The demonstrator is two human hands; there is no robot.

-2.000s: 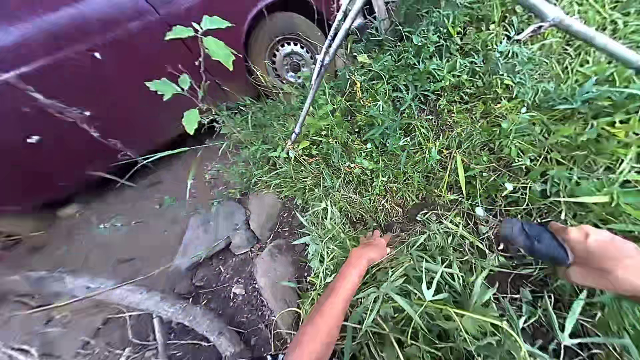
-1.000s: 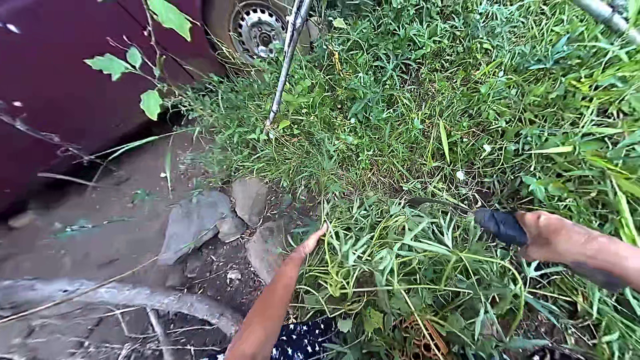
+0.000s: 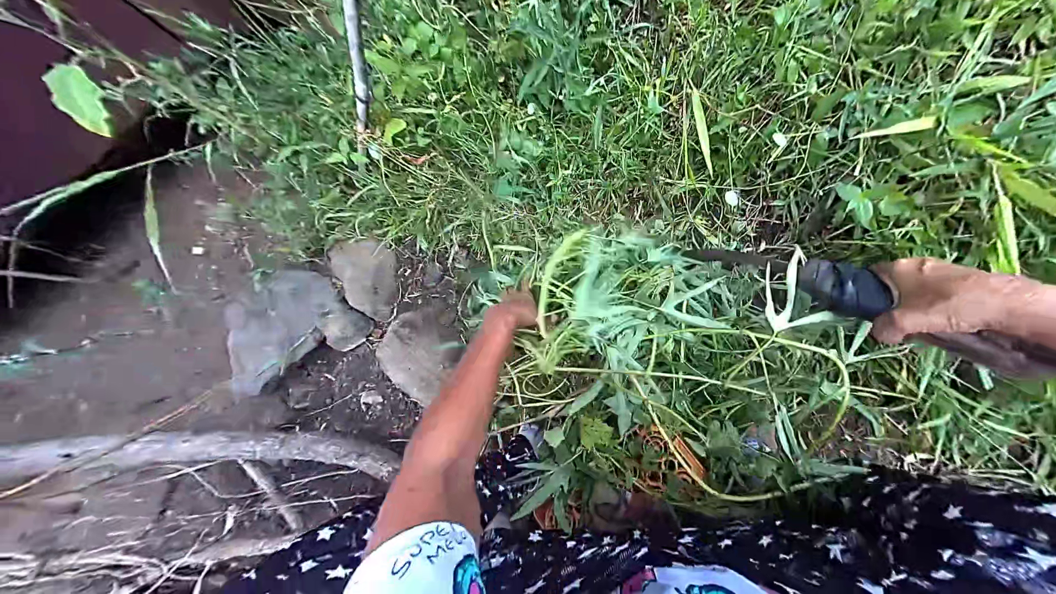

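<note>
My left hand is closed around a bunch of long green weeds near the middle of the view, with stems and leaves hanging to its right. On the right, my right hand grips the black handle of a bladed tool. Its dark blade points left, toward the bunch, and the far part is hidden among leaves. Pale forked leaves lie across the front of the handle.
Flat stones sit in bare dirt left of my left arm. A thick branch lies at lower left. A thin upright stick stands in the grass. The maroon car body is at upper left; star-patterned fabric shows below.
My left hand, low in the grass two seconds ago, now holds a gathered bunch of weeds. The view has tipped downward, and the car's wheel is no longer in it.
</note>
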